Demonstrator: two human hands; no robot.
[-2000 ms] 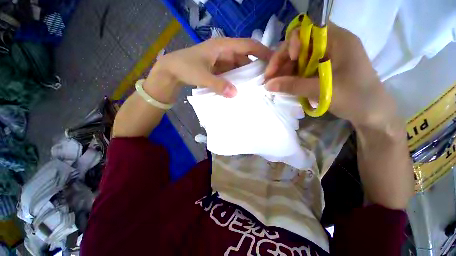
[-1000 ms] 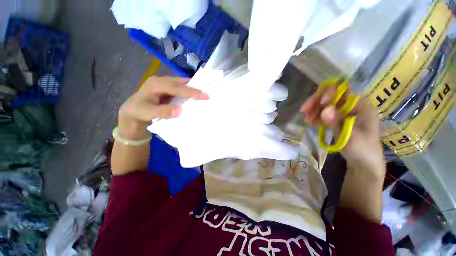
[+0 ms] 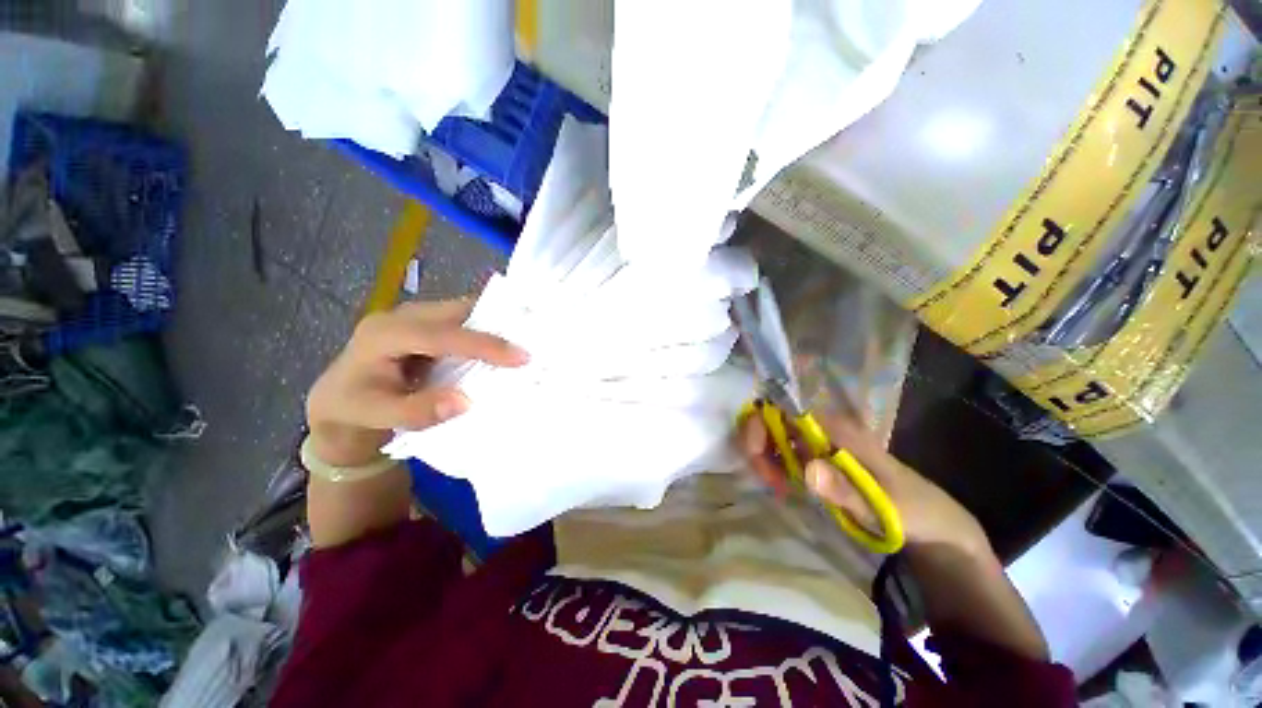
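My left hand (image 3: 401, 387) holds the left edge of a fanned bundle of white pieces (image 3: 595, 401) over the lap. My right hand (image 3: 858, 477) holds scissors with yellow loop handles (image 3: 851, 501). Their silver blades point up and left at the bundle's right edge; whether they touch cloth I cannot tell. A white strip (image 3: 699, 125) hangs from the table down to the top of the bundle. A tan apron (image 3: 734, 553) lies under the bundle, over a dark red shirt.
The pale table (image 3: 900, 166) is at upper right, with a tray with yellow "PIT" tape (image 3: 1031, 263). A white stack (image 3: 395, 69) lies on a blue crate (image 3: 519, 132). Another blue crate (image 3: 97, 166) and cloth heaps (image 3: 111, 401) are on the floor at left.
The scissors have come down and left to the bundle's right edge, blades now pointing up-left. The bundle and left hand are lower in view. More of the table shows.
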